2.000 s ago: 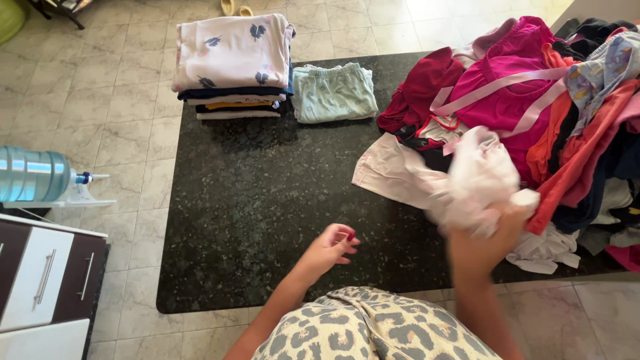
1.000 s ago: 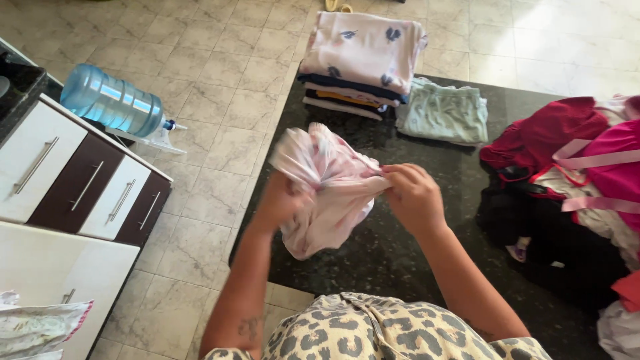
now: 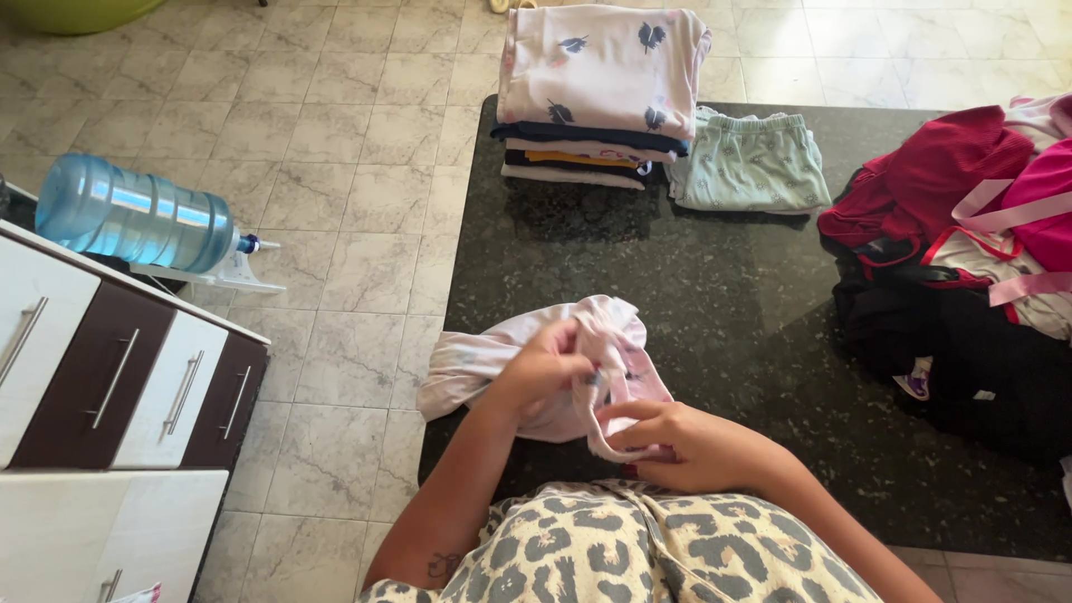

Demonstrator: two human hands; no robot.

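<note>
A pale pink garment (image 3: 544,410) lies bunched near the left front edge of the dark speckled stone countertop (image 3: 720,301). My left hand (image 3: 548,364) grips its gathered cloth beside the opening. The fingers of my right hand (image 3: 670,444) hold the rim of that opening, a little lower and to the right. Beyond my hands stands a stack of folded clothes, topped by a whitish garment with dark leaf prints (image 3: 603,71). Light green shorts (image 3: 749,163) lie folded just right of the stack.
A heap of loose clothes, with a dark red garment (image 3: 946,176) and a black garment (image 3: 946,360), covers the counter's right side. Left across the tiled floor (image 3: 352,251) are a blue water bottle (image 3: 138,218) on a stand and a drawer cabinet (image 3: 109,377).
The pale pink garment was by the heap, then held up in both hands; now it rests partly on the counter. My hands have come closer together. The view has shifted left.
</note>
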